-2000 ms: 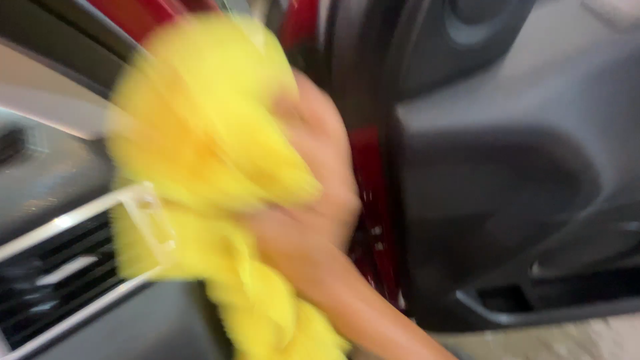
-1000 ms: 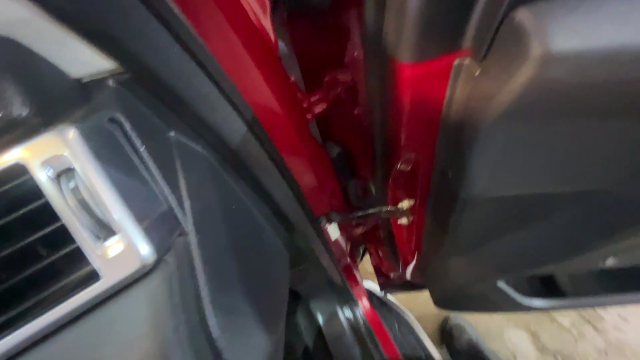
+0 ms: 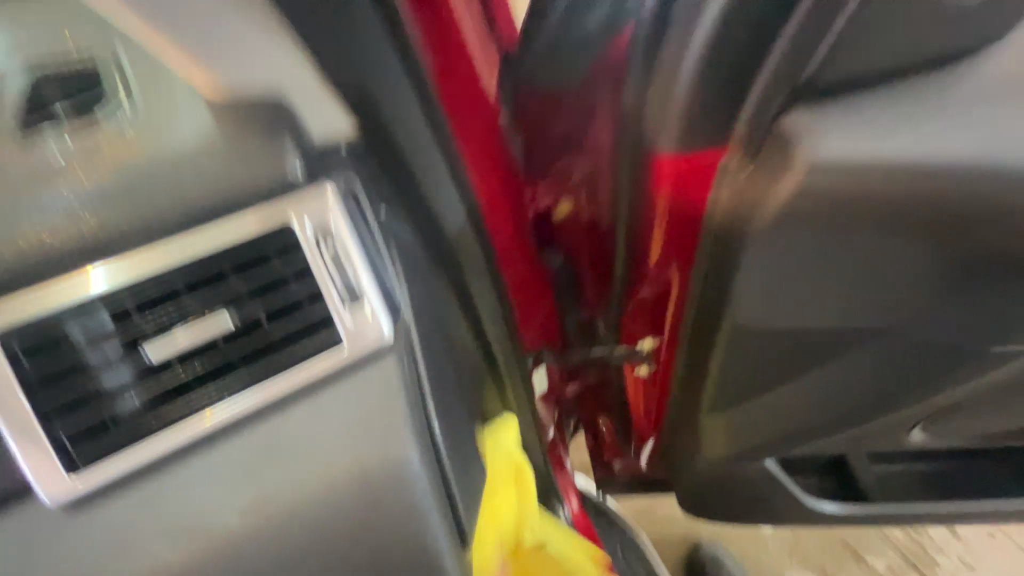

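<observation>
A yellow cloth (image 3: 520, 512) rises into the bottom of the head view, just right of centre, in front of the lower dark trim beside the red door frame. A sliver of skin seems to show at its lower edge, but too little to tell which hand it is or how it grips. Neither hand can be made out. Left of the cloth is the dashboard's air vent (image 3: 176, 336), with a silver surround and a small silver slider tab.
The open car door's dark inner panel (image 3: 864, 304) fills the right, with a door pocket low down. Between door and dashboard run the red door frame (image 3: 512, 240) and a door check strap (image 3: 608, 352). Pale ground (image 3: 784, 544) shows below, with a dark rounded thing on it.
Two seconds ago a hand held the yellow cloth up over the vent's right end; one second ago neither was in view. Now the cloth is at the bottom edge. The view has shifted.
</observation>
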